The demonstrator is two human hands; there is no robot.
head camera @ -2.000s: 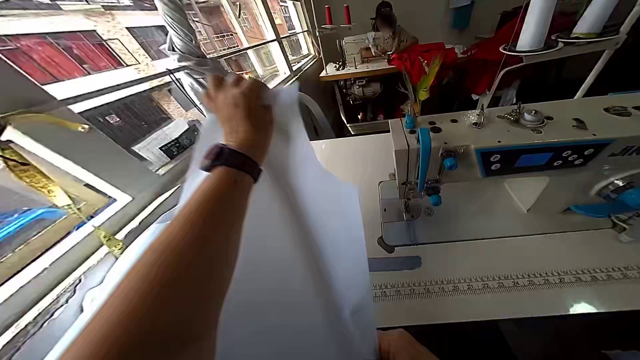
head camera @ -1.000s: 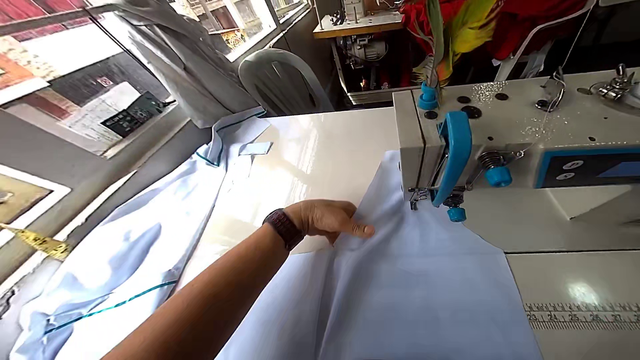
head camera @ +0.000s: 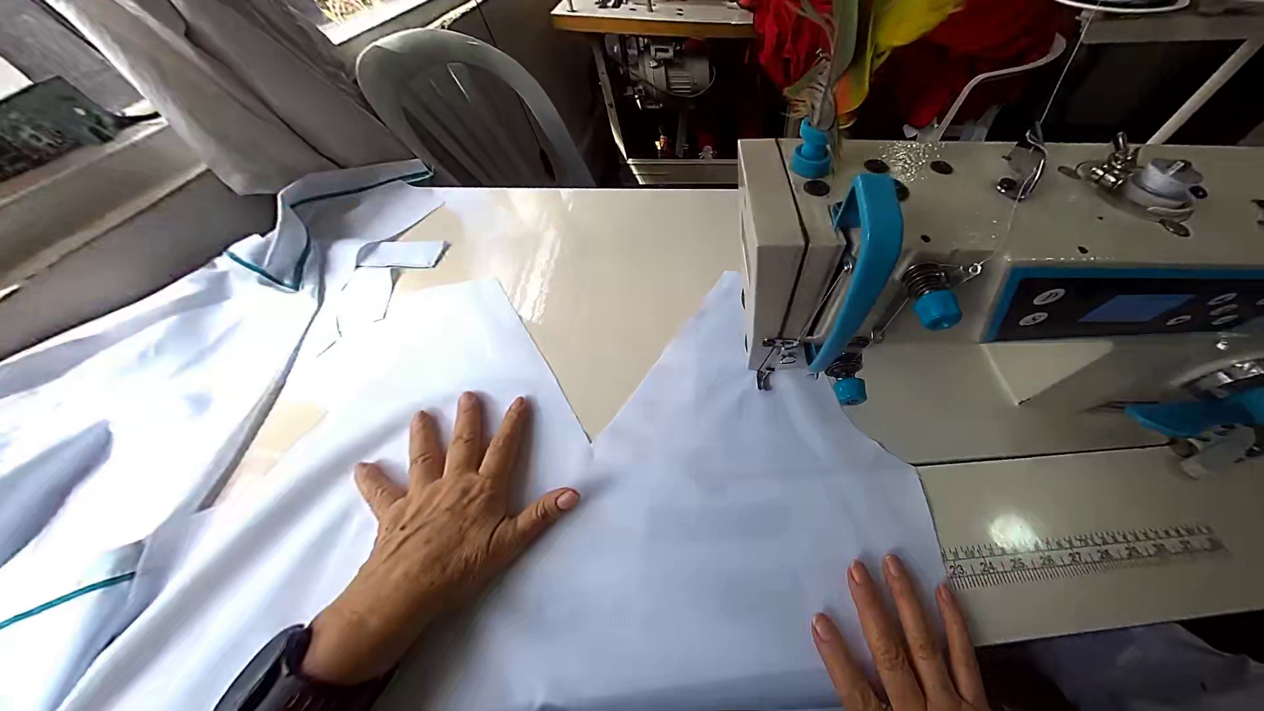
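A pale blue-white fabric piece [head camera: 681, 553] with a V-shaped notch lies spread over the sewing table. My left hand [head camera: 459, 523] rests palm down on it, fingers spread, left of the notch's point. My right hand [head camera: 899, 632] lies flat near the fabric's right edge at the bottom, partly cut off by the frame. Ahead of it stands an industrial sewing machine [head camera: 889, 227], whose presser foot [head camera: 764, 379] is above the fabric's upper right part. Neither hand grips anything.
At the left lie more pale garment pieces [head camera: 178, 336] with teal piping, beneath a grey curtain [head camera: 227, 89]. A plastic chair [head camera: 474, 99] stands behind the table. A printed ruler scale [head camera: 1076, 558] runs along the table at the right. Beyond is another sewing machine table [head camera: 652, 22].
My left hand, earlier raised near the window with the fabric, now lies spread on it. The fabric has come down flat, partly under the machine head. My right hand has come into fuller view.
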